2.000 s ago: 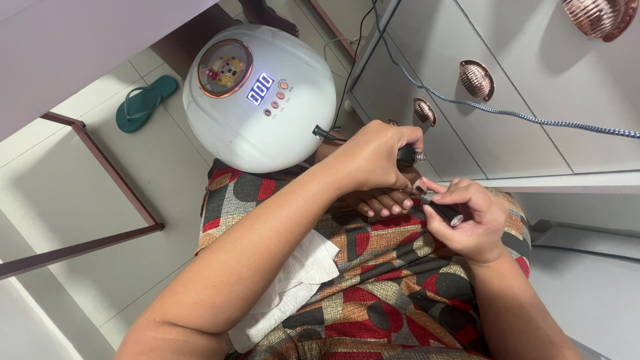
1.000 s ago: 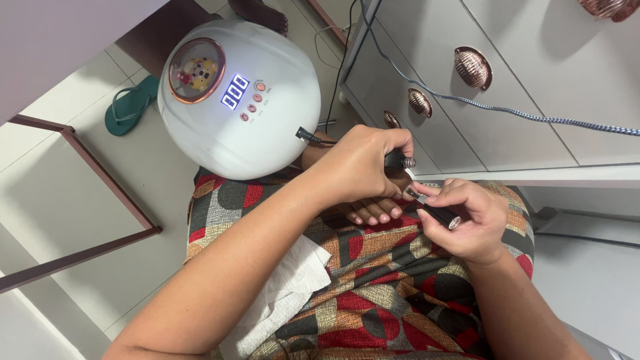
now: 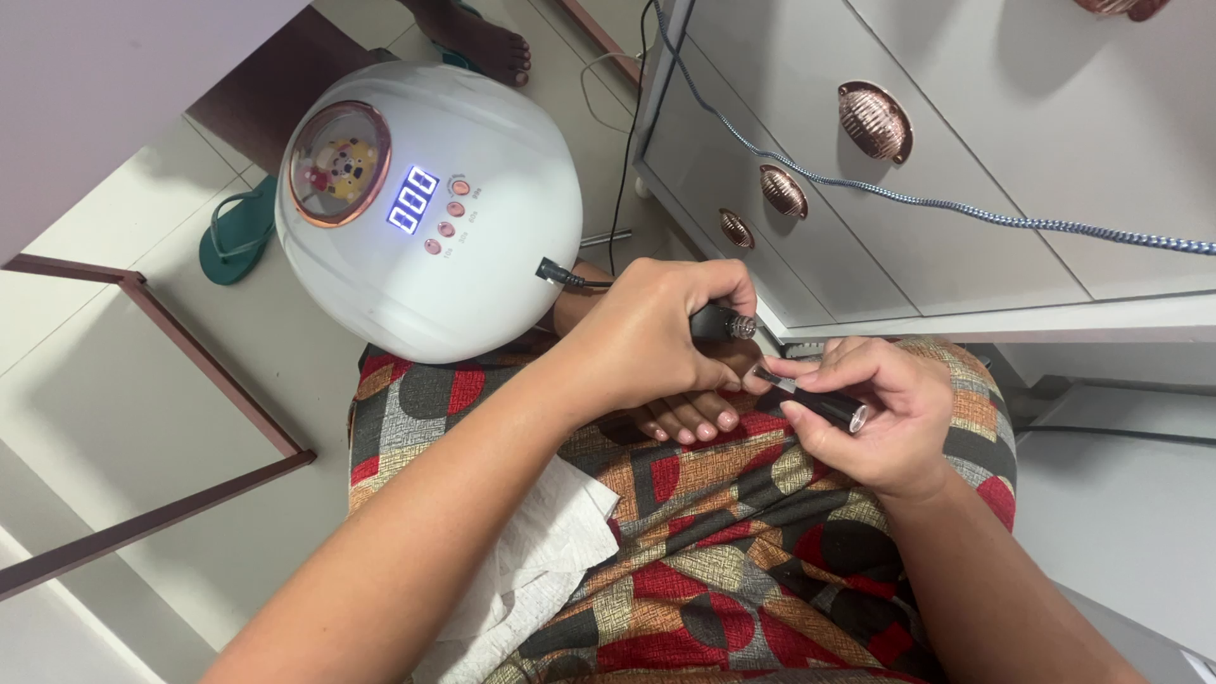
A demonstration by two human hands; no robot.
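Observation:
My left hand (image 3: 665, 328) holds a black nail polish bottle (image 3: 720, 324) with a threaded neck, and its thumb rests by the toes of another person's foot (image 3: 692, 410). In my right hand (image 3: 879, 408) is the black cap (image 3: 828, 405) with its brush (image 3: 774, 380), the bristles at the big toenail. The foot lies on my lap, over patterned cloth (image 3: 703, 532). Beside it, left of my knees, stands a round white nail lamp (image 3: 494, 285) with a lit display and several buttons. Part of the foot is hidden behind my left hand.
A white paper towel (image 3: 551, 551) lies on my lap under my left forearm. On the tiled floor are a teal flip-flop (image 3: 242, 233) and the person's other foot (image 3: 480, 43). White drawers (image 3: 950, 237) with copper handles rise at right, crossed by a braided cable (image 3: 902, 198).
Both hands stay close together over the foot. The brush end, partly hidden two seconds ago, now shows at the big toe. The view has shifted slightly.

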